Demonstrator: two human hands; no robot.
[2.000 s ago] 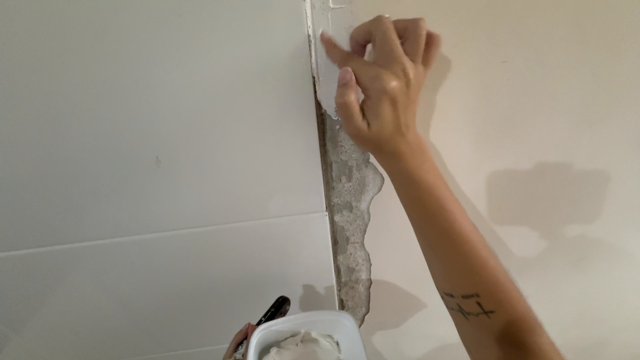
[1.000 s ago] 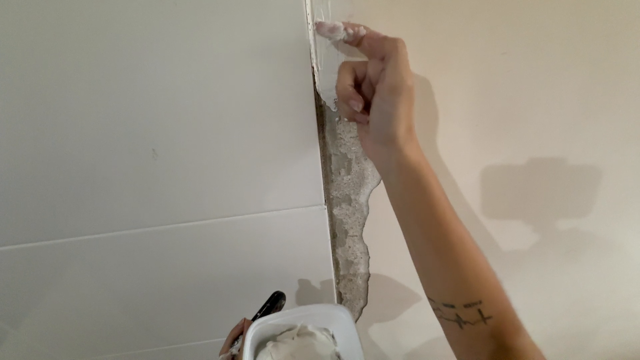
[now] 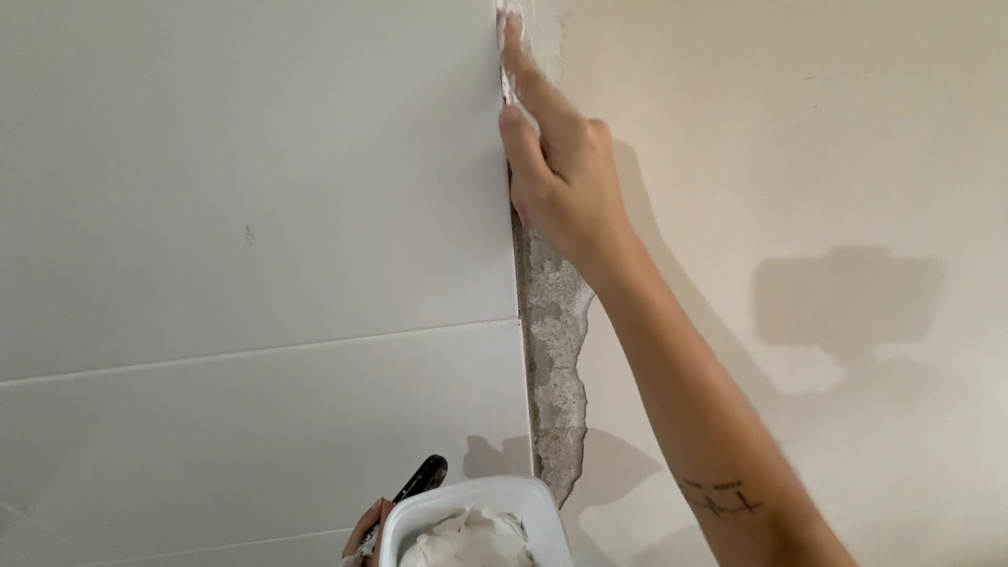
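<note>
My right hand (image 3: 559, 165) reaches up to the edge where the white tiles meet the painted wall. Its extended fingers, smeared with white paste, touch the white filled strip at the tile edge (image 3: 508, 87); the thumb points up beside them. I see no tool in this hand. Below it runs a bare, rough patch of cement (image 3: 559, 370) with a ragged right edge. At the bottom, my left hand (image 3: 366, 535), partly out of view, holds a white plastic tub (image 3: 547, 504) of white paste (image 3: 472, 539) together with a tool that has a black handle (image 3: 425, 476).
Large glossy white tiles (image 3: 236, 197) with thin joint lines cover the left side. The cream painted wall (image 3: 827, 142) fills the right side, with shadows of the arm and of a boxy shape on it.
The fingers of my right hand, bent before, now stretch upward along the tile edge. The lump of white paste seen on the fingertips one second ago is now spread against the edge.
</note>
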